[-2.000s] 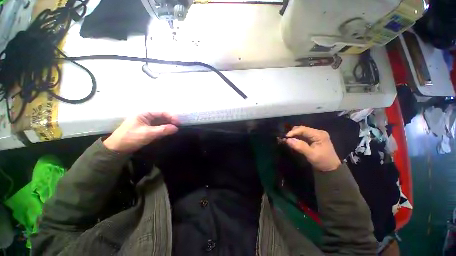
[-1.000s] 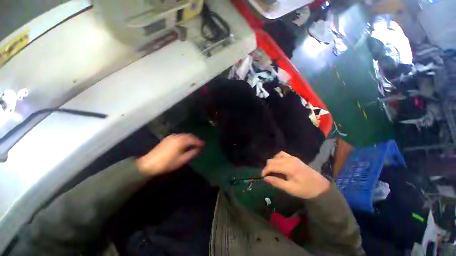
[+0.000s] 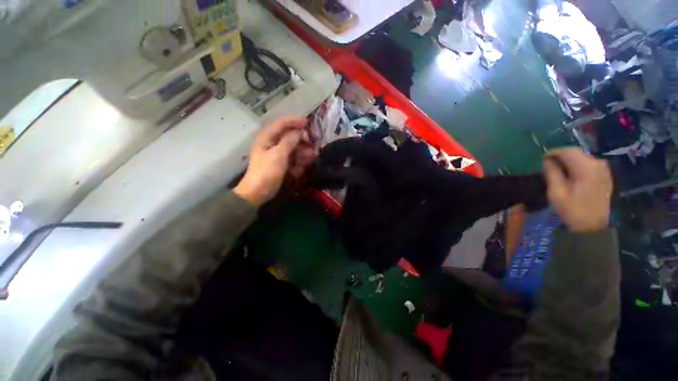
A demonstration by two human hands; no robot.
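Note:
Black cloth (image 3: pixel 416 197) is lifted and stretched over the red scrap bin. My right hand (image 3: pixel 583 190) is closed on its right end, a bunched strip. My left hand (image 3: pixel 275 160) is beside the cloth's left end, with thumb and fingers close together. The fingertips are blurred, so I cannot tell if they hold the cloth. The free end of a black cord (image 3: pixel 89 224) lies on the white machine table at the left, away from both hands.
The red bin (image 3: pixel 435 134) holds white scraps and stands beside the white sewing machine table (image 3: pixel 160 167). A dark looped thing (image 3: pixel 264 67) lies at the table's corner. A blue basket (image 3: pixel 531 253) is on the green floor at the right.
The view has turned right from the machine. My right hand has moved right and taken hold of the black cloth, which has risen. My left hand has moved up beside the bin.

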